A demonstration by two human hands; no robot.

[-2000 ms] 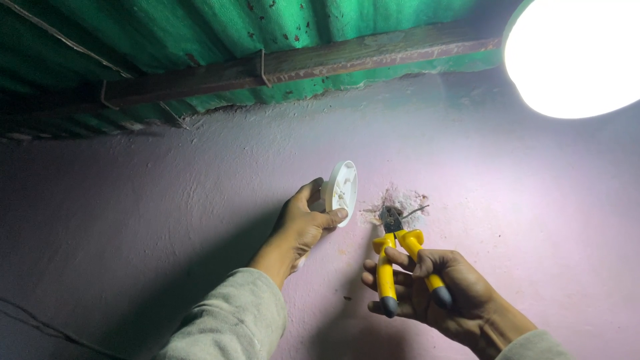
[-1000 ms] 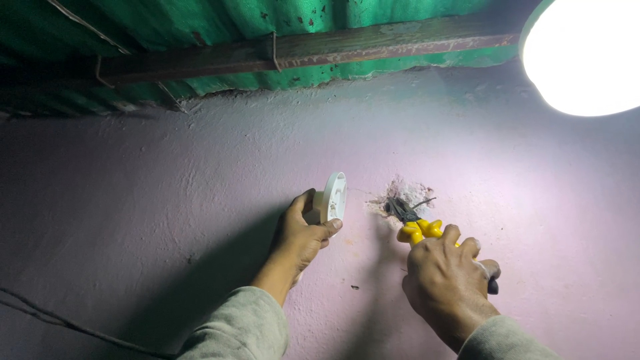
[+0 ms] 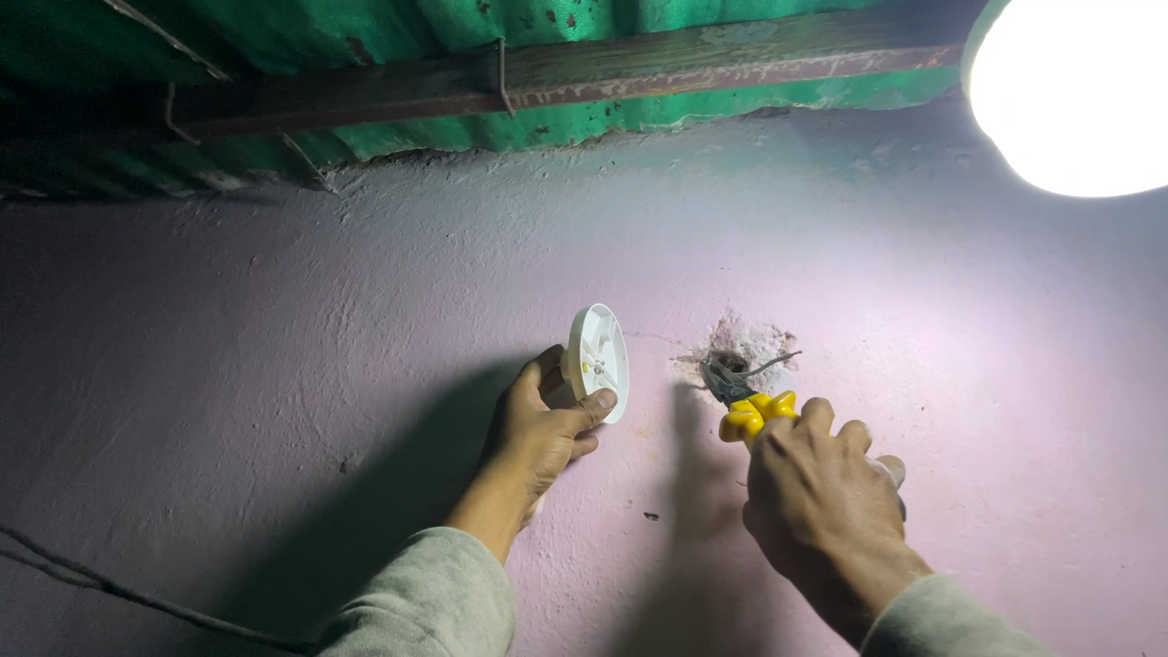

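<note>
My left hand (image 3: 547,424) holds a round white plastic lamp holder (image 3: 599,365) by its rim and back, its open ribbed side turned toward the right. Pliers with yellow handles (image 3: 759,415) are gripped in my right hand (image 3: 826,502). Their dark metal jaws are at a rough hole (image 3: 728,359) broken in the pink wall. A thin grey wire (image 3: 774,363) sticks out of the hole to the right, beside the jaws. Whether the jaws pinch a wire cannot be told. The handle ends are mostly hidden by my right hand.
A glaring white lamp (image 3: 1077,100) is at the upper right. Overhead, a metal beam (image 3: 584,78) runs under green corrugated roofing (image 3: 584,18), with bent metal hooks around it. A dark cable (image 3: 164,607) crosses the wall at the lower left.
My right hand has turned from an underhand hold, with both handles showing, to a closed fist over the pliers. The lamp holder has stayed in my left hand and changed its tilt slightly.
</note>
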